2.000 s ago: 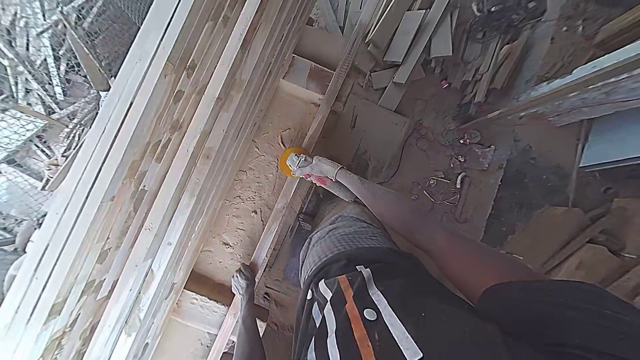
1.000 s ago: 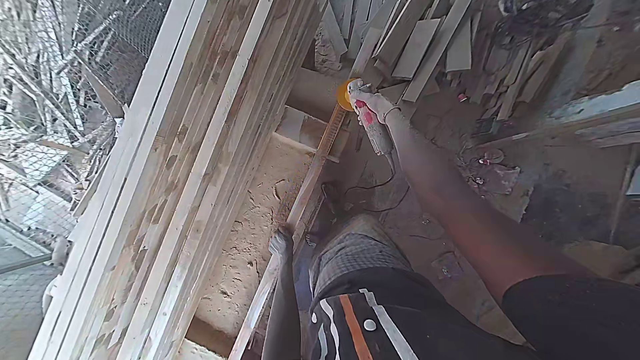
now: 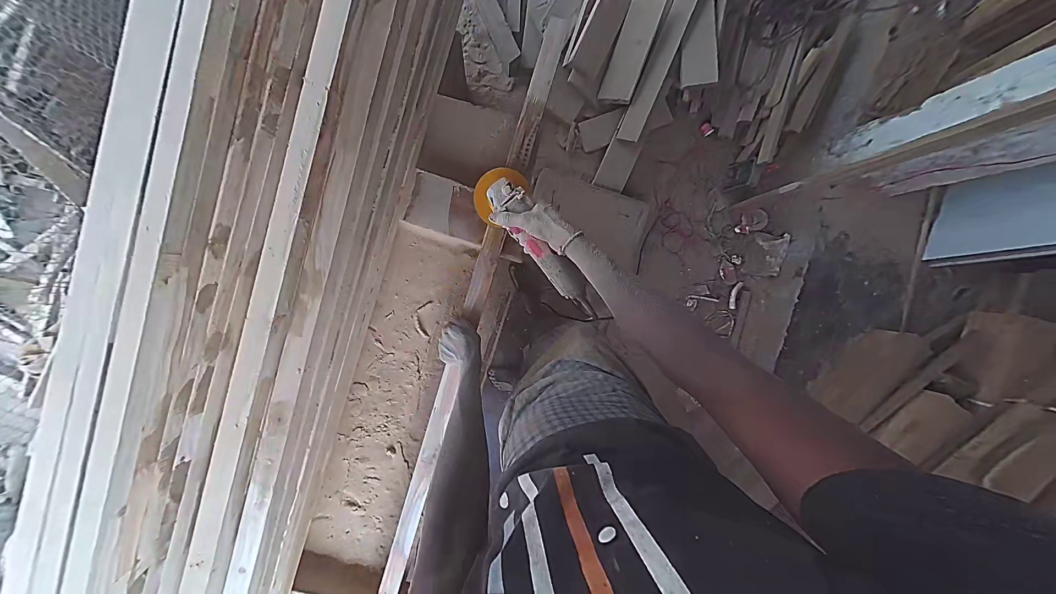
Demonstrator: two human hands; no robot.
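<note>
My right hand [image 3: 532,223] is closed around an angle grinder [image 3: 553,268] with a yellow disc [image 3: 485,198]. The disc lies on or just over a long, narrow wooden board [image 3: 483,285]; contact cannot be told. Lower down the same board, my left hand [image 3: 459,341] grips it. The board runs from the bottom of the view to the upper middle, beside my legs. Part of it is hidden under the disc and the hands.
A stack of long timber planks [image 3: 272,272] fills the left side. Crosswise wooden blocks [image 3: 441,206] and sawdust [image 3: 384,396] lie between stack and board. Loose offcuts [image 3: 652,74] are at the top, cables and debris [image 3: 734,256] on the floor to the right.
The grinder in my right hand has moved back down the board, nearer to my left hand, after being farther up it a second ago. My left hand stays on the board.
</note>
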